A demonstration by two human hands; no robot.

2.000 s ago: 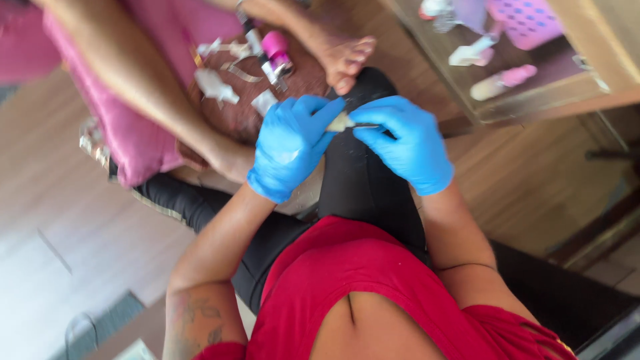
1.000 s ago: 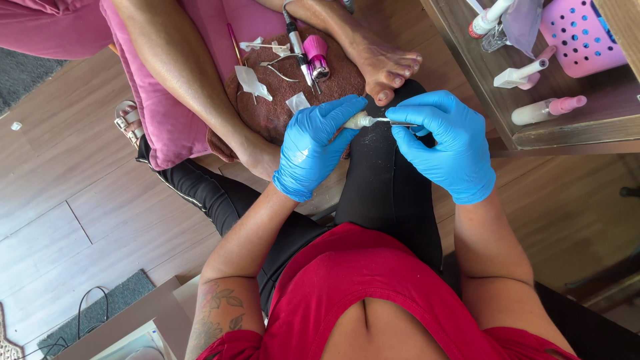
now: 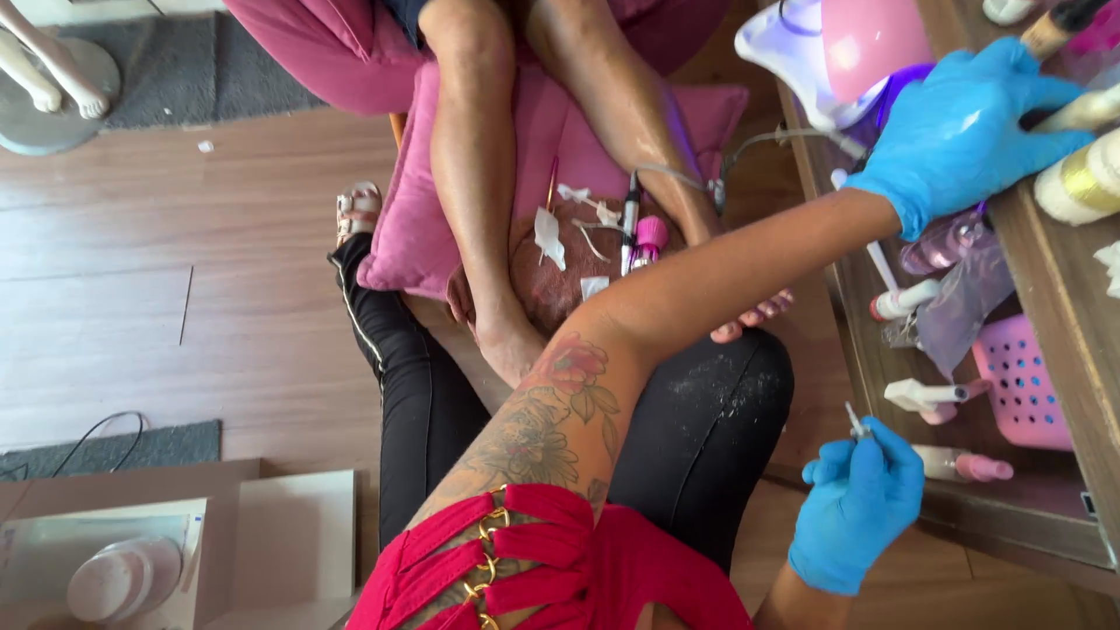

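My left hand [image 3: 971, 131], in a blue glove, reaches across to the wooden stand at upper right. Its thumb and fingers are around a small off-white bottle [image 3: 1085, 110], partly cut off by the frame. At lower right, my right hand [image 3: 862, 503], also gloved, pinches a small applicator [image 3: 856, 424] with a thin tip pointing up. A person's feet [image 3: 507, 346] rest by a brown towel [image 3: 547, 276] on a pink cushion. On the towel lie a pen-like tool [image 3: 630, 219], a pink-capped item [image 3: 651, 234] and white scraps [image 3: 549, 236].
The stand's wooden edge [image 3: 1041, 289] runs down the right side, with a pink perforated basket [image 3: 1024, 381] and several bottles on its shelf. A white and pink lamp-like device [image 3: 831, 61] stands above. A cable [image 3: 770, 138] crosses near the person's leg. Drawers [image 3: 293, 534] are at lower left.
My hands were together over my knee, holding the small bottle and applicator. They are now apart: the left has moved to the upper right, the right lower. The view has shifted.
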